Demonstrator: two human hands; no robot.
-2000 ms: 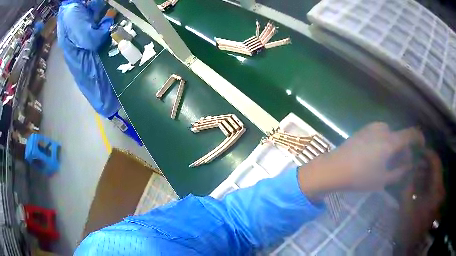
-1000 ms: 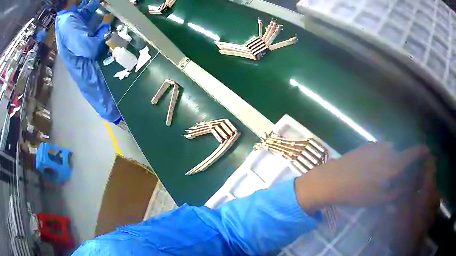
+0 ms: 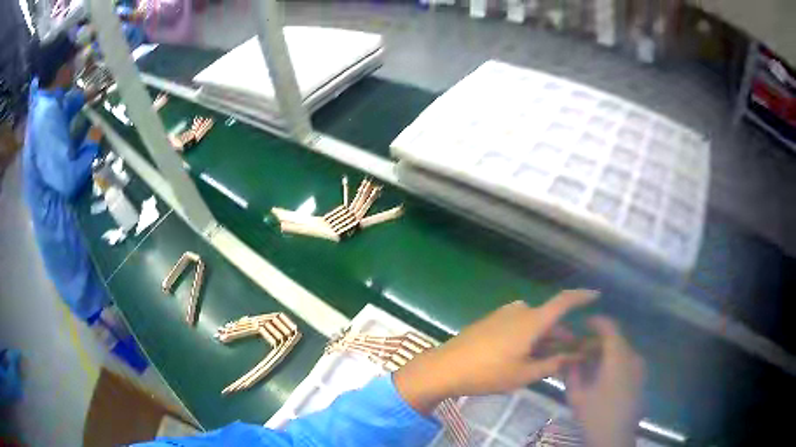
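My left hand (image 3: 502,347), bare below a blue sleeve, reaches over the white compartment tray (image 3: 327,388). My right hand (image 3: 615,384) is close to it, blurred, with its fingertips near my left fingers. A small dark blur shows between the fingers; I cannot tell whether either hand holds something. A row of wristwatches with pale pinkish straps (image 3: 388,347) lies fanned on the tray, partly hidden by my left wrist. More watches (image 3: 550,434) show on the tray at the bottom edge, partly cut off.
Watch bunches lie on the green bench (image 3: 272,336) and the green conveyor (image 3: 340,218). A bent pair (image 3: 194,279) lies further left. Stacked white trays (image 3: 559,157) and another white stack (image 3: 297,65) stand beyond. A person in blue (image 3: 57,183) is at left, a carton (image 3: 126,415) lower left.
The view has swung up and to the right, so the far tray stacks show more fully. My hands appear further left in the picture, with fingers more spread. The bench watches look unmoved.
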